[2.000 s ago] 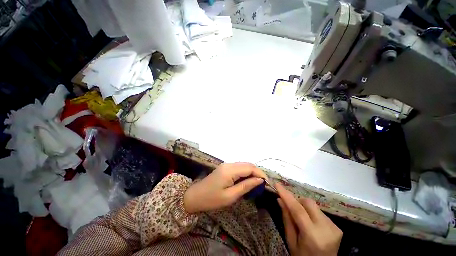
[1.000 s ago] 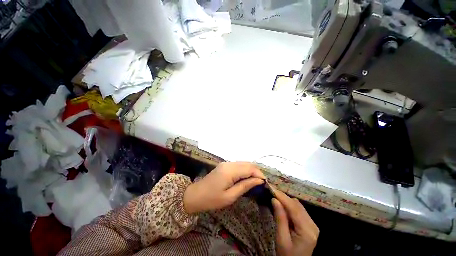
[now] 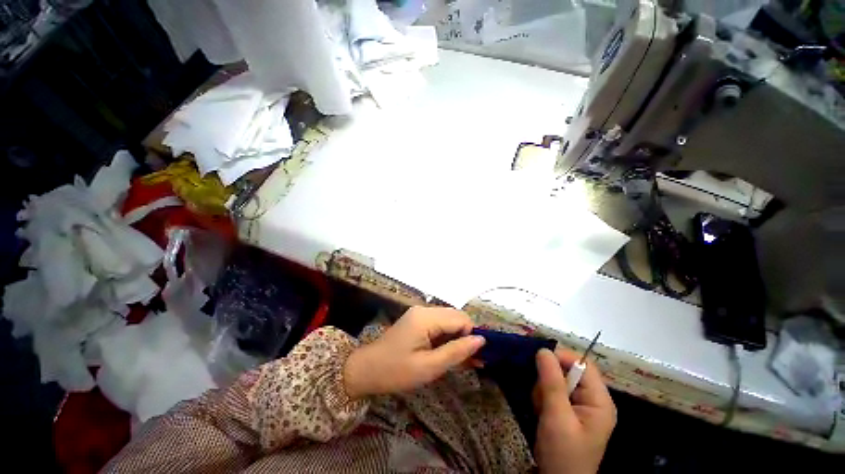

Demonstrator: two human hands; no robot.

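A navy fabric tab [image 3: 511, 349] is stretched between both hands over the lap, just in front of the table's front edge. My left hand [image 3: 417, 354] pinches its left end between thumb and fingers. My right hand [image 3: 573, 407] is at its right end and also holds a small tool [image 3: 576, 374] with a white handle and a thin dark pointed tip. A white cut panel [image 3: 593, 243] lies on the white table below the needle area, its outline mostly blending into the table.
The sewing machine head [image 3: 621, 83] stands at the right. Black-handled scissors [image 3: 665, 243] and a phone [image 3: 730, 282] with a cable lie beside it. White pieces [image 3: 232, 130] are stacked at the back left. A crumpled white heap [image 3: 83, 268] and a clear bag [image 3: 250, 310] are at lower left.
The navy tab, earlier bunched between the fingertips, is now stretched out flat. My right hand has moved right, away from my left, and the tool's tip now points up.
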